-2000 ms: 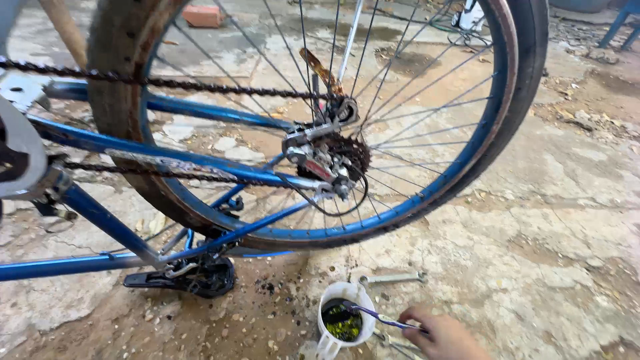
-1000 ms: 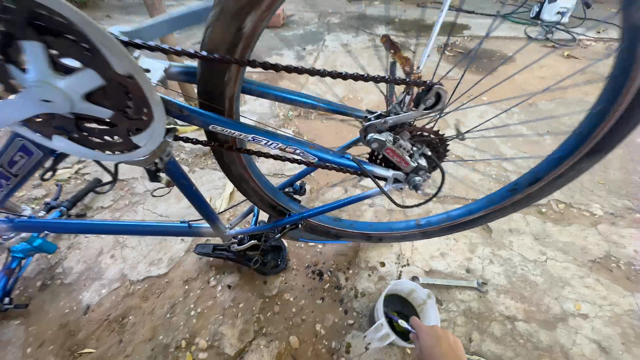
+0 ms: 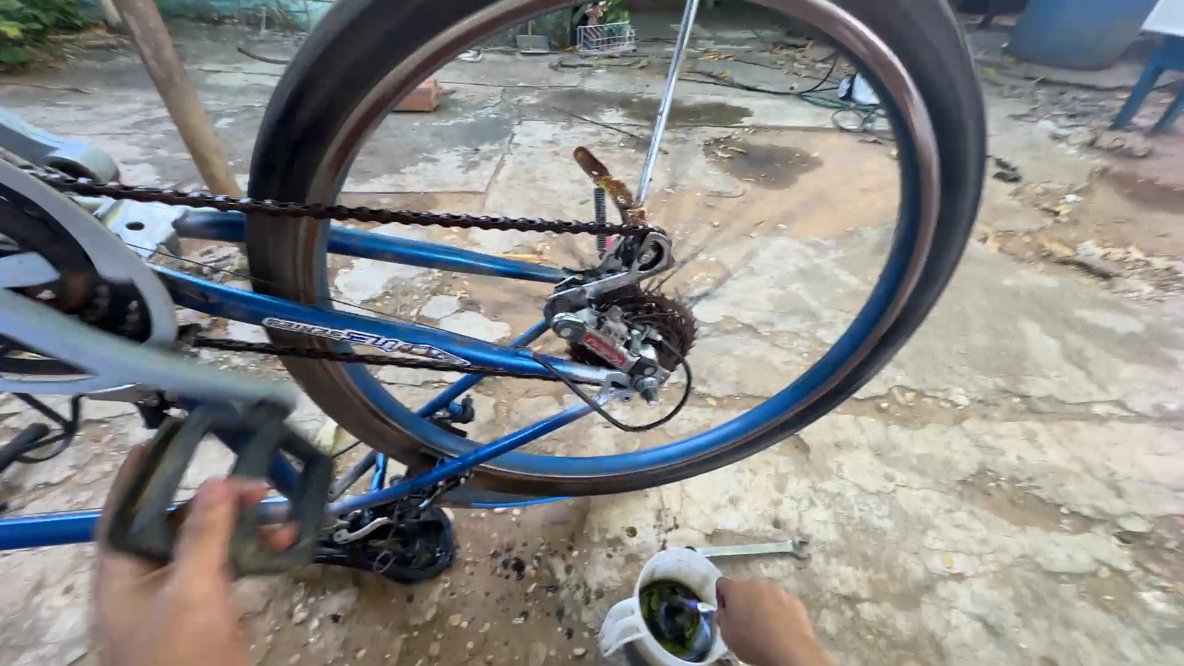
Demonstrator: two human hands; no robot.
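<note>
At the lower left, my left hand (image 3: 190,573) grips a black bicycle pedal (image 3: 153,504) on its crank arm (image 3: 157,356); both are blurred. My right hand (image 3: 763,620) holds a thin handle (image 3: 705,608) whose other end dips into dark greenish liquid in a white plastic jug (image 3: 689,566). The blue bicycle is upside down. Its rusty chain (image 3: 416,217) runs back to the rear derailleur (image 3: 601,342) and the brown rear sprockets (image 3: 680,319). The spokes of the rear wheel (image 3: 957,185) are blurred.
A combination wrench (image 3: 754,549) lies on the cracked concrete beside the jug. The saddle (image 3: 425,550) rests near the ground. A wooden pole (image 3: 171,92) stands behind the wheel, with a brick (image 3: 421,95) and a blue barrel (image 3: 1078,32) farther back.
My left hand has come into view, holding the pedal. The wheel's spokes have gone from distinct to blurred. My right hand was at the jug in both earlier frames.
</note>
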